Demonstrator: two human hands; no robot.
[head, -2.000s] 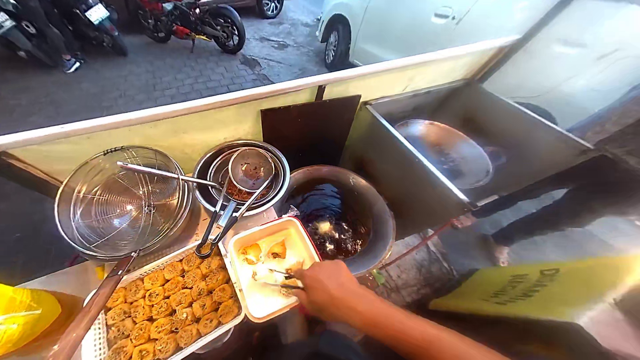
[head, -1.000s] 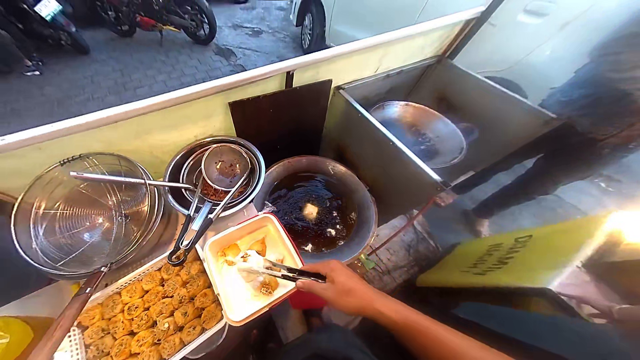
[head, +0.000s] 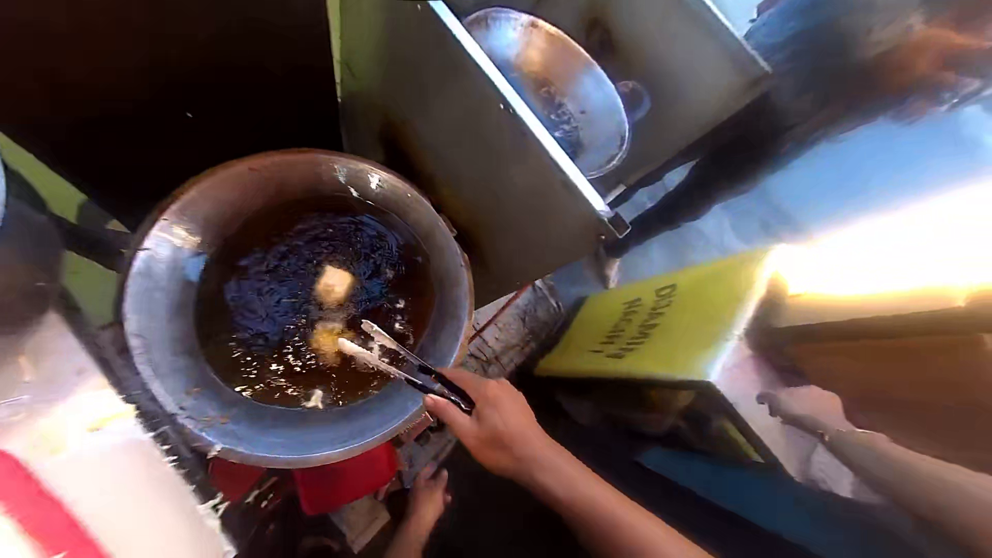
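Observation:
My right hand (head: 496, 422) grips metal tongs (head: 403, 368) with black handles, reaching in over the near right rim of a large metal frying pan (head: 163, 325). The tongs' pale-coated tips are apart, above dark oil (head: 271, 287). By the tips, a yellowish piece of food (head: 329, 341) lies in bubbling oil. A paler piece (head: 335, 285) floats just beyond it. My left hand is not in view.
A second metal pan (head: 558, 93) sits behind a metal partition (head: 465, 155). A yellow box with writing (head: 620, 325) stands right. Another person's hand (head: 806, 411) is beyond it. A white container with a red edge (head: 46, 504) shows lower left.
The tongs have moved from the white container with food pieces to over the oil. A second piece now shows in the oil beside the one seen earlier. The view has moved closer to the pan.

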